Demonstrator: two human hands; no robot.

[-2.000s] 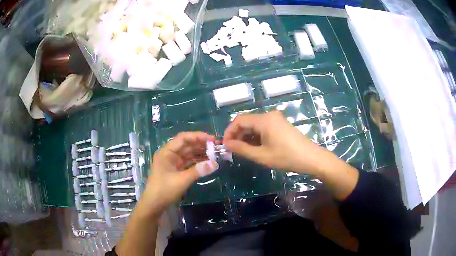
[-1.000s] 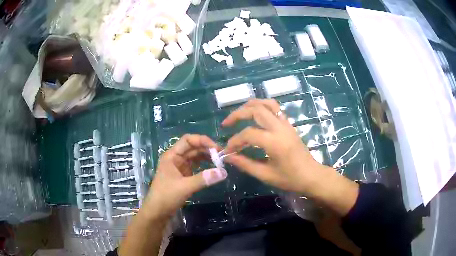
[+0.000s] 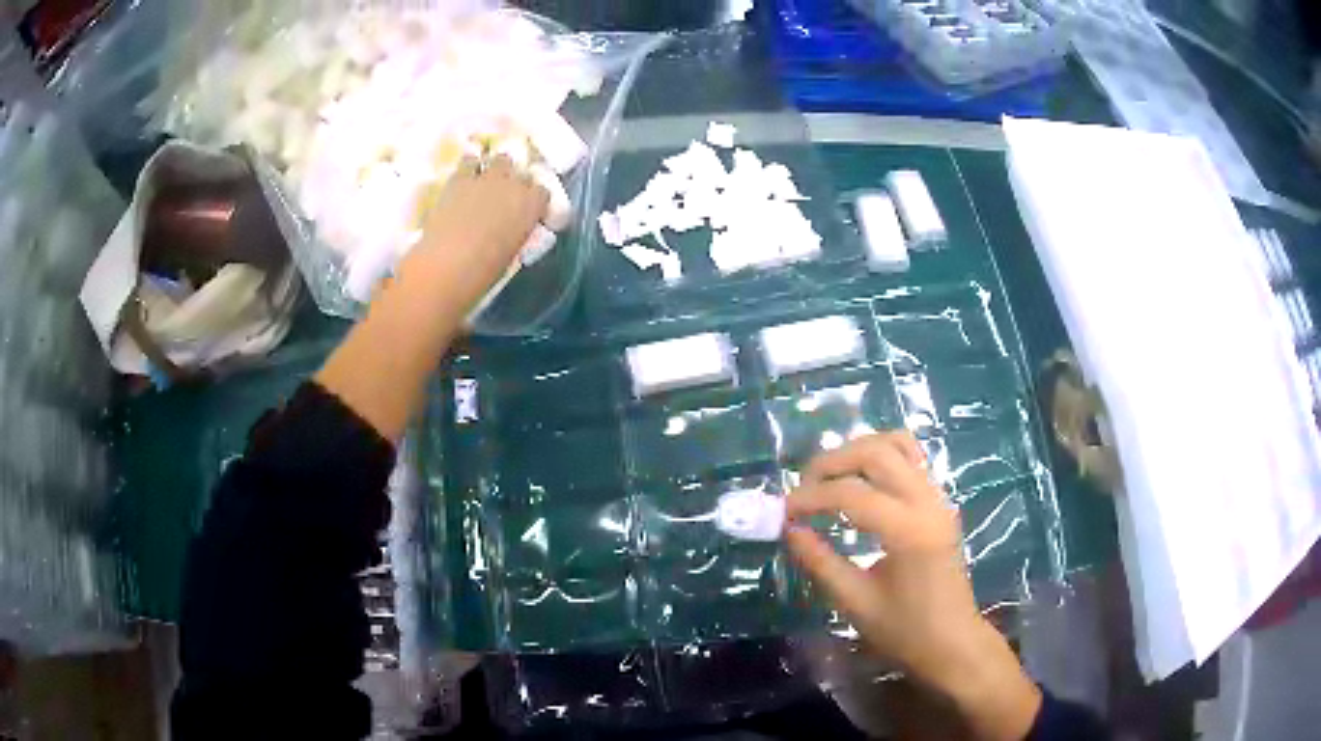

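Observation:
My left hand (image 3: 485,229) reaches into the clear plastic bag (image 3: 597,181), its fingertips among the cream-white foam blocks (image 3: 370,123); whether it grips one is hidden. My right hand (image 3: 887,550) pinches a small pale part (image 3: 751,514) between thumb and fingers, above the clear blister tray (image 3: 565,478). Two white units (image 3: 681,362) lie side by side in the tray's upper pockets. A pile of small white inserts (image 3: 724,210) lies beyond the tray. Two more white units (image 3: 879,229) stand close together right of the pile.
A beige-edged open bag (image 3: 123,282) is at the left. My left sleeve covers most of the rod-part tray. A large white sheet (image 3: 1181,377) lies at the right, partly over a brown tape roll (image 3: 1072,413). A blue tray (image 3: 826,58) is at the back.
My left hand has left the small part and moved up and left into the foam bag. My right hand has moved right and down, holding the small part. The view has shifted.

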